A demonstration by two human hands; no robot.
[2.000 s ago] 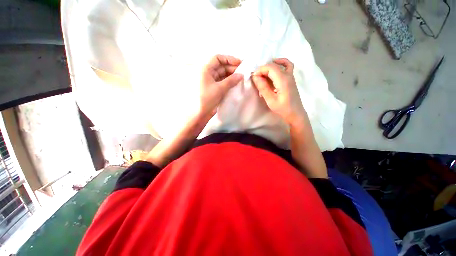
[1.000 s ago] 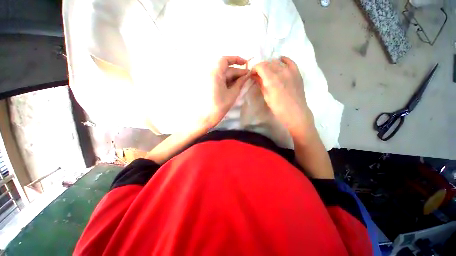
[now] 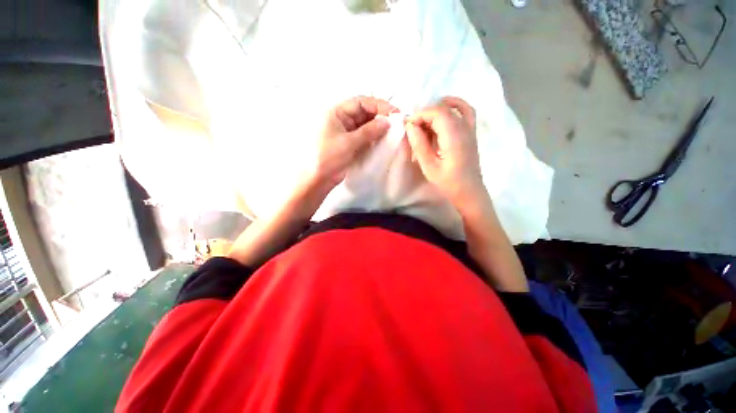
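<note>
The white garment [image 3: 282, 89] is spread over the table and down to my lap, partly washed out by glare. My left hand [image 3: 353, 137] pinches a raised fold of the garment between thumb and fingers. My right hand [image 3: 445, 145] is just to its right, thumb and index fingertip pressed together at the same fold. The fingertips of the two hands are a small gap apart. Whatever small thing sits between the right fingertips is too small to make out; no needle or thread shows clearly.
Black shears [image 3: 662, 173] lie on the table [image 3: 557, 121] right of the garment. A speckled stone bar [image 3: 625, 48] and thin wire-framed eyeglasses [image 3: 690, 40] lie at the far right. A small white disc [image 3: 518, 3] is at the top edge. A green surface [image 3: 105, 347] is at lower left.
My hands came together at the fold a second ago and are now slightly apart again. The right hand has shifted a little left and down. The shears and stone bar have not moved on the table.
</note>
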